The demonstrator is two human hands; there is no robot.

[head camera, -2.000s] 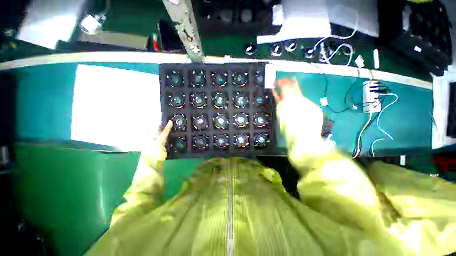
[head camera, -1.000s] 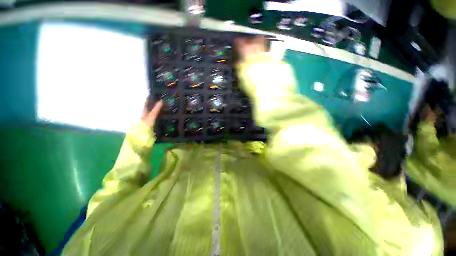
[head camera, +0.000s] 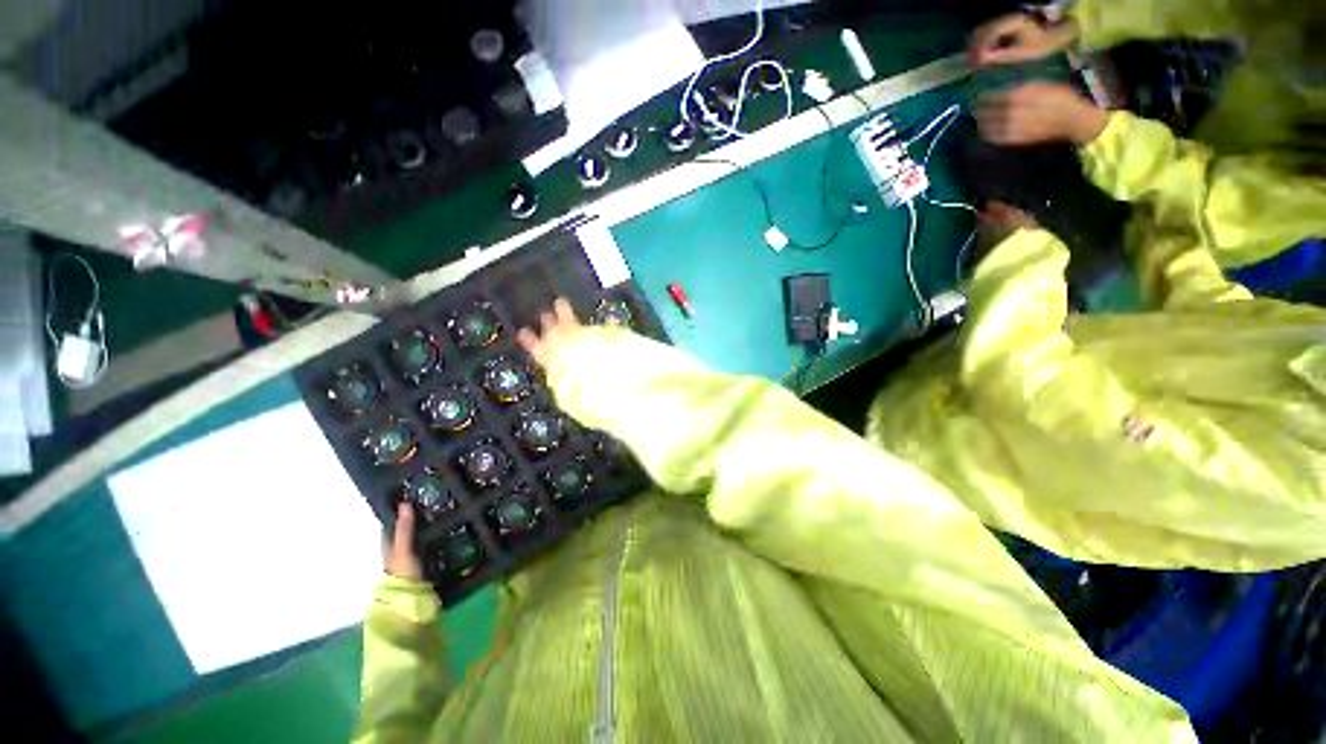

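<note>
A black foam tray (head camera: 381, 477) with square pockets lies in front of me on the teal mat. Round electronic units (head camera: 449, 407) with shiny rings sit in its pockets. My left hand (head camera: 403, 547) is at the tray's near left edge, its fingers on the rim beside a unit. My right hand (head camera: 550, 329) reaches over the far right part of the tray, fingers spread at a pocket; I cannot tell whether it touches a unit. My right sleeve hides part of the tray's right side. A white tray label (head camera: 601, 252) shows at the far right corner.
White paper (head camera: 240, 531) lies left of the tray. A red marker (head camera: 681, 300), a dark fixture (head camera: 807, 308) and a power strip (head camera: 890, 160) with cables are on the right. Loose units (head camera: 592, 170) lie beyond the rail (head camera: 727, 159). Other people's hands (head camera: 1035, 114) are at far right; a metal post (head camera: 189, 204) stands far left.
The view has turned, so the tray now appears tilted and the neighbouring people show. My right hand is still over the tray's far part; my left hand remains at its left edge.
</note>
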